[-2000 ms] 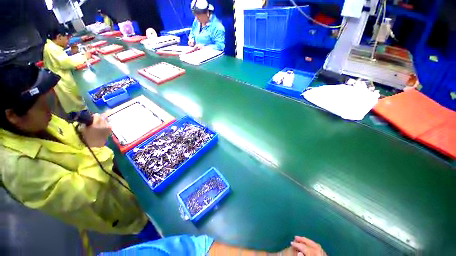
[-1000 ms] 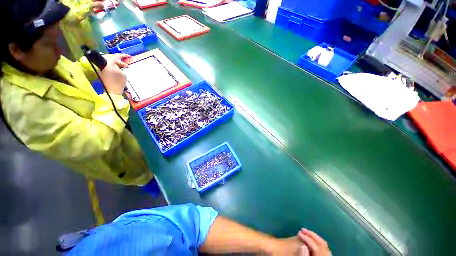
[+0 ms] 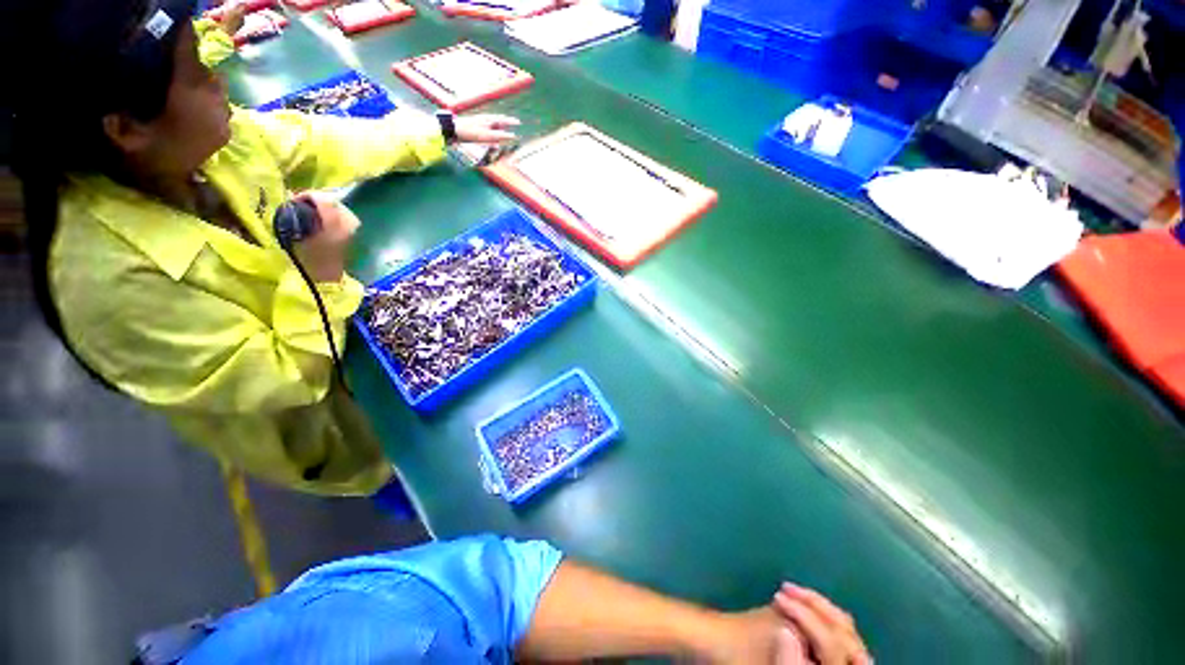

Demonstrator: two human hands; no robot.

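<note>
My left hand (image 3: pixel 760 635) lies at the bottom edge, partly cut off, at the end of my bare forearm and blue sleeve. Fingers overlap beside it; I cannot tell whether they belong to my right hand. No held object shows. The small blue screw bin (image 3: pixel 546 439), with a thin layer of tiny dark pieces and clear plastic at its edge, stands on the green bench (image 3: pixel 728 481), up and left of my hand. A white panel in an orange-red tray (image 3: pixel 611 190) lies farther up the bench.
A large blue bin of metal pieces (image 3: pixel 471 305) stands beyond the small bin. At left, a yellow-clad person holds a black screwdriver (image 3: pixel 298 221), other hand reaching toward the panel. More panels lie farther back. A white bag (image 3: pixel 975 224) and orange pads (image 3: pixel 1131 305) lie at right.
The panel in its tray has moved right, from in front of the yellow-clad person toward the bench's middle. That person's arm is now stretched out. My forearm has barely moved since the last earlier frame.
</note>
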